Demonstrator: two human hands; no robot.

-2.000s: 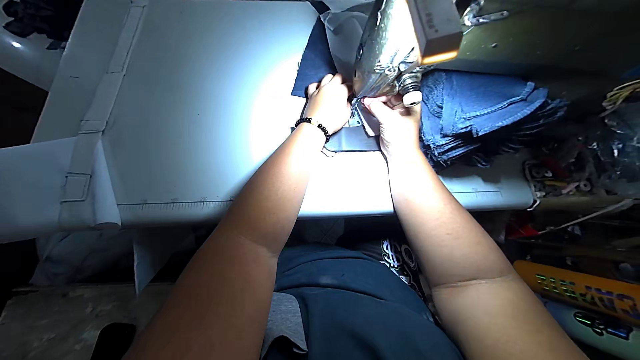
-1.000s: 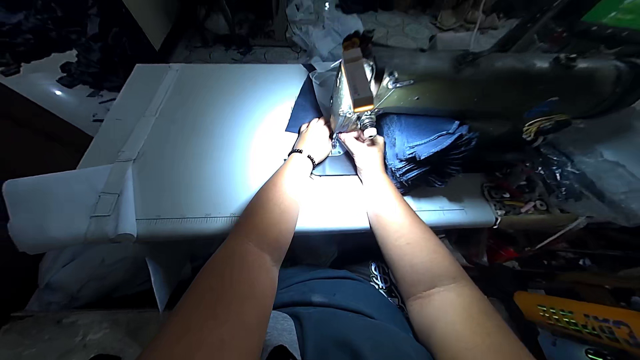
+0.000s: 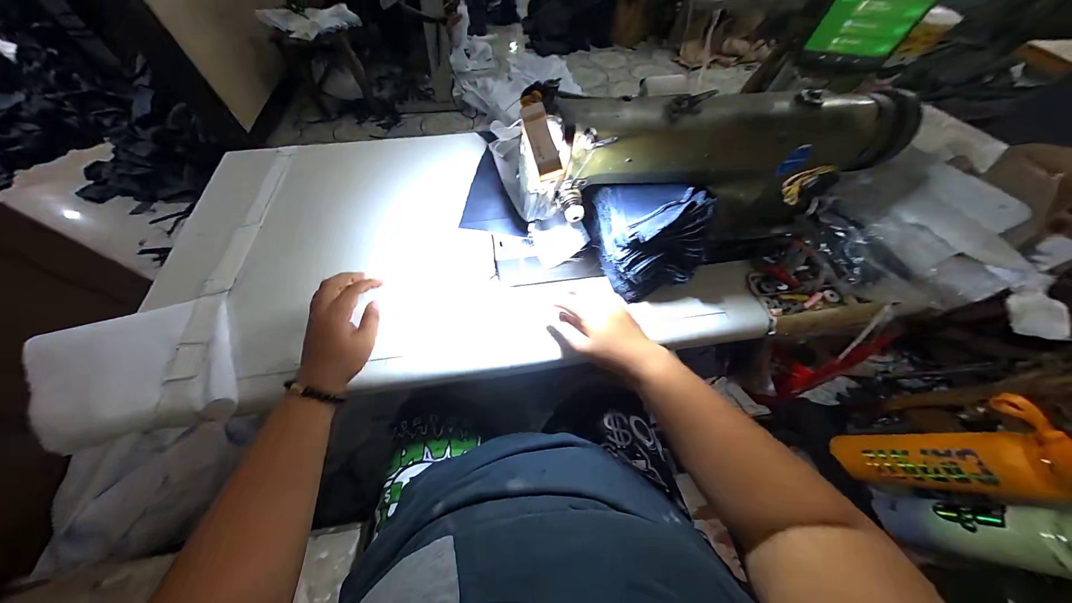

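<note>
My left hand [image 3: 339, 328], with a dark bead bracelet at the wrist, rests on the white sewing table [image 3: 327, 209] left of the bright lamp spot, fingers apart and holding nothing. On the table's near part lies my right hand [image 3: 596, 328], empty, its fingers loosely spread and partly washed out by glare. Beyond it stands the head of an industrial sewing machine [image 3: 687, 138]. Dark blue fabric [image 3: 490, 197] lies left of the needle area. A pile of folded dark blue fabric pieces [image 3: 649, 234] sits under the machine arm, just past my right hand.
A tray of bobbins and small parts [image 3: 796, 280] lies at the table's right end, near clear plastic bags [image 3: 913, 218]. A white cloth roll [image 3: 126, 368] hangs over the left corner. An orange pouch [image 3: 946, 459] lies at lower right. Fabric scraps [image 3: 134, 159] cover the floor at left.
Both hands have left the needle area and come back toward the table's front; the left one has also moved left. The view has tilted up, showing more of the room.
</note>
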